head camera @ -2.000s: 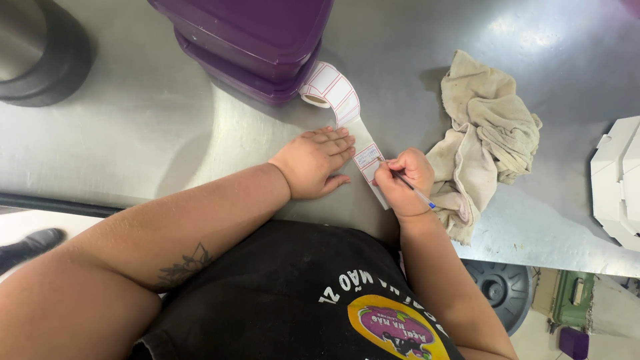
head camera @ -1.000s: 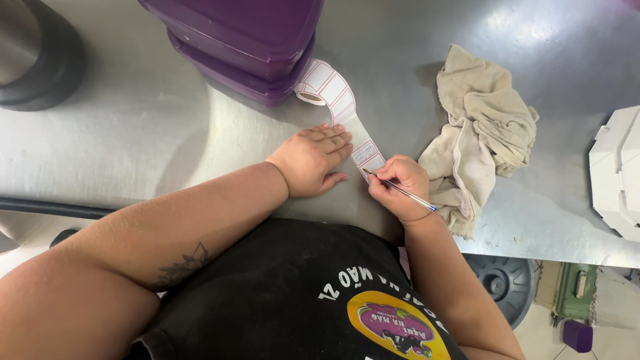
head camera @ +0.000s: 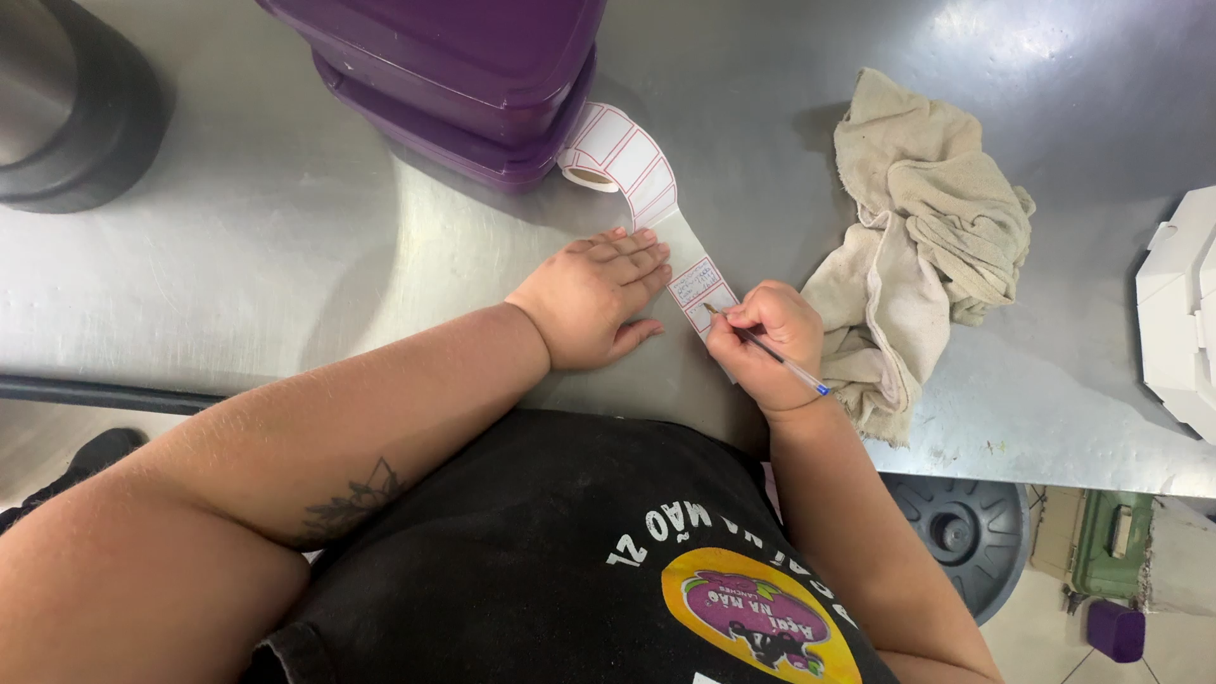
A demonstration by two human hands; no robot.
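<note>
My right hand [head camera: 771, 344] grips a clear ballpoint pen [head camera: 781, 359] with a blue end cap, its tip on a white label with a red border [head camera: 705, 302]. The label above it on the strip bears handwriting. My left hand [head camera: 597, 296] lies flat on the steel table, palm down, its fingertips at the left edge of the strip and nothing held. The strip runs up to a roll of labels [head camera: 622, 152], which stands against stacked purple plastic tubs [head camera: 446, 142]. A bare stretch of backing paper lies between the roll and the written label.
A crumpled beige cloth [head camera: 936, 209] lies on the stainless steel table [head camera: 275, 275] just right of my right hand. White cartons [head camera: 1183, 313] sit at the right edge, a dark cylindrical base [head camera: 81, 114] at the upper left. Below the table edge is a round grey lid [head camera: 955, 537].
The pen tip has moved from the handwritten label to the label below it on the strip. My left hand has stayed flat beside the strip.
</note>
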